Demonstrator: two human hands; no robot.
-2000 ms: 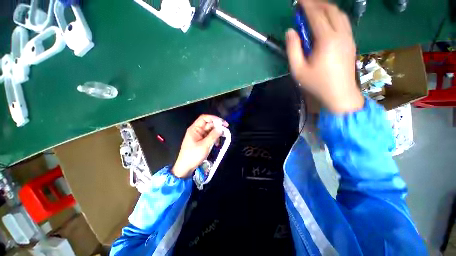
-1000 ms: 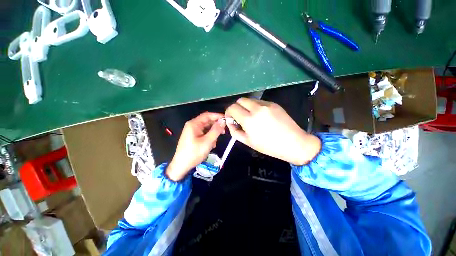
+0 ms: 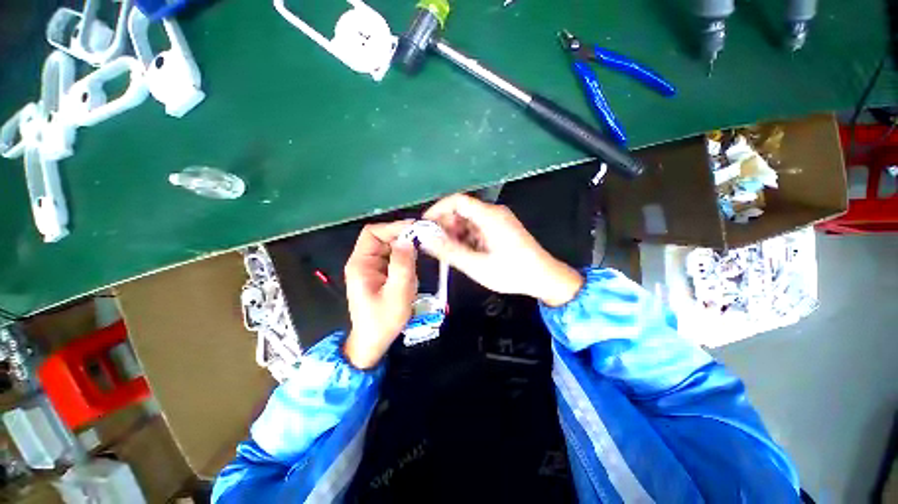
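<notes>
A white loop-shaped housing half (image 3: 442, 285) is held over my lap, its blue and silvery end hanging down. My left hand (image 3: 379, 285) grips its upper end. My right hand (image 3: 497, 251) has its fingers at the same upper end; the fingers partly hide what they touch. A white loop cover (image 3: 362, 39) lies on the green mat (image 3: 325, 138) beside the head of the mallet (image 3: 522, 96), whose black grip reaches past the bench edge. Blue-handled cutters (image 3: 610, 84) lie open to the right of the mallet.
Several white housings (image 3: 98, 91) lie at the bench's upper left, near a clear capsule-like item (image 3: 208, 181). Two grey screwdrivers (image 3: 715, 25) stand at the upper right. Cartons (image 3: 182, 354) flank my lap; the right carton (image 3: 788, 182) holds small pieces. A red stool (image 3: 94, 369) is at left.
My right hand has come down from the cutters, which now lie on the mat, to the housing's upper end. The housing now hangs more upright. The whole view has shifted slightly.
</notes>
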